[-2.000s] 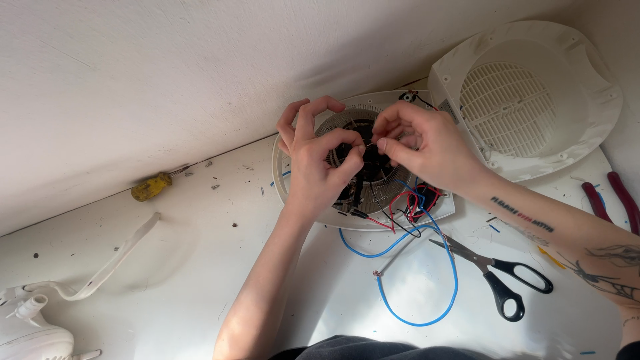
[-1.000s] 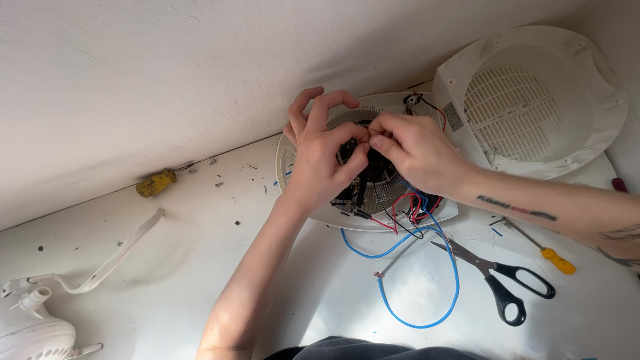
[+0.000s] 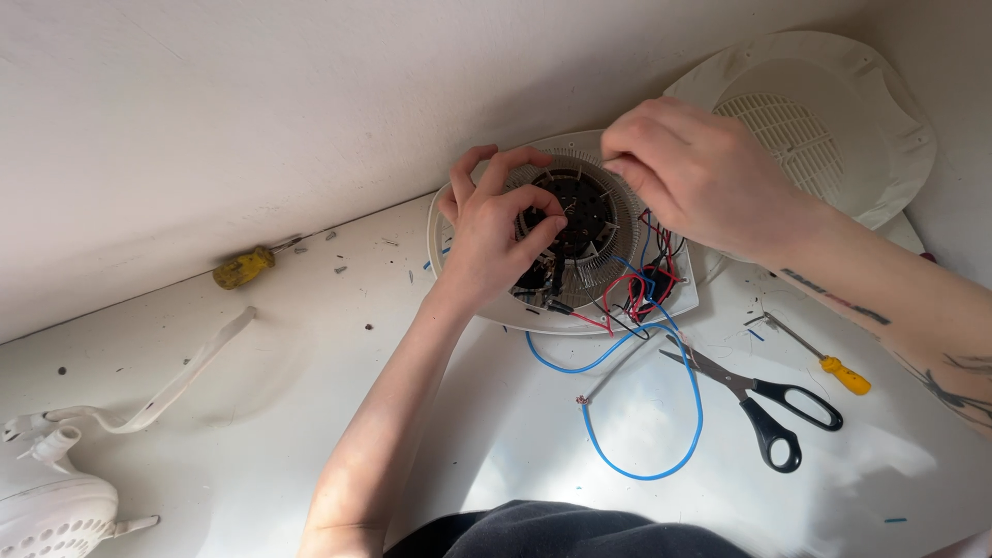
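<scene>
An opened appliance base of white plastic [image 3: 674,306] holds a round black part [image 3: 581,205] with a ring of fine metal coils or fins around it. Over its left side is my left hand [image 3: 504,217], thumb and forefinger pinched close at the black part; whether something small is between them cannot be told. My right hand [image 3: 690,167] is raised at the upper right of the ring, fingertips together, perhaps on a thin strand. Red wires [image 3: 608,298] and black wires lie at the base's right side. A blue wire [image 3: 701,411] with a bare copper end loops over the table.
Scissors with black handles [image 3: 763,391] lie partly spread beside a yellow-handled screwdriver [image 3: 845,376]. A second yellow screwdriver [image 3: 244,269] is by the wall. The white grille cover [image 3: 876,147] leans at upper right. A white plastic part [image 3: 58,511] stands lower left, among scattered scraps.
My right hand has moved away from my left, up and to the right, from the middle of the black part. My left hand has stayed there.
</scene>
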